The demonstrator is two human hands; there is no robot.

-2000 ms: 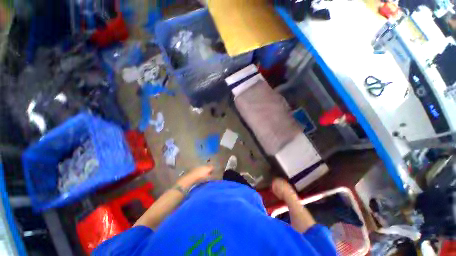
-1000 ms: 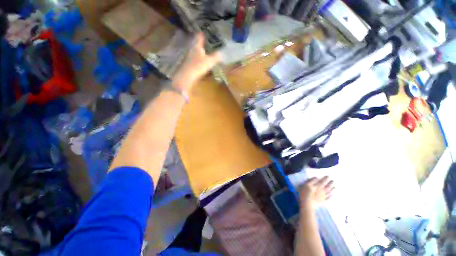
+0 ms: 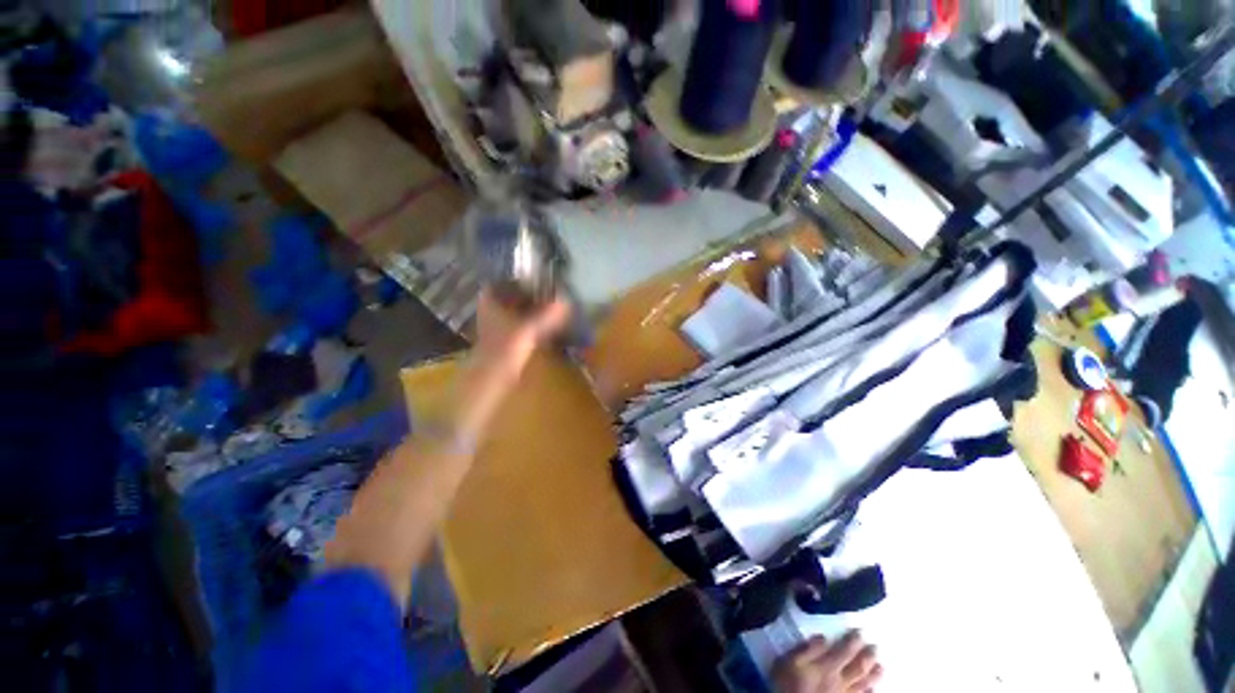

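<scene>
My left hand (image 3: 515, 332), blurred, is closed around a shiny metallic cylinder that looks like a flask (image 3: 517, 251), above the back edge of the yellow-brown board (image 3: 542, 501). My right hand (image 3: 826, 666) is at the bottom edge, partly cut off. It rests on the near edge of the white table (image 3: 989, 582), fingers a little apart, with nothing seen in it. A stack of white, grey and black cut pieces (image 3: 840, 447) lies between the hands, towards the back of the table.
Large dark thread cones (image 3: 727, 68) stand at the top. Red items (image 3: 1084, 460) and a tape roll (image 3: 1084, 366) lie at the right. A blue crate (image 3: 230, 542) with scraps and a red container (image 3: 169, 271) are at the left, among cloth heaps.
The view has turned from the floor to the table. My left hand, empty with spread fingers a second ago, now holds the metallic cylinder. My right hand now shows lower in the picture.
</scene>
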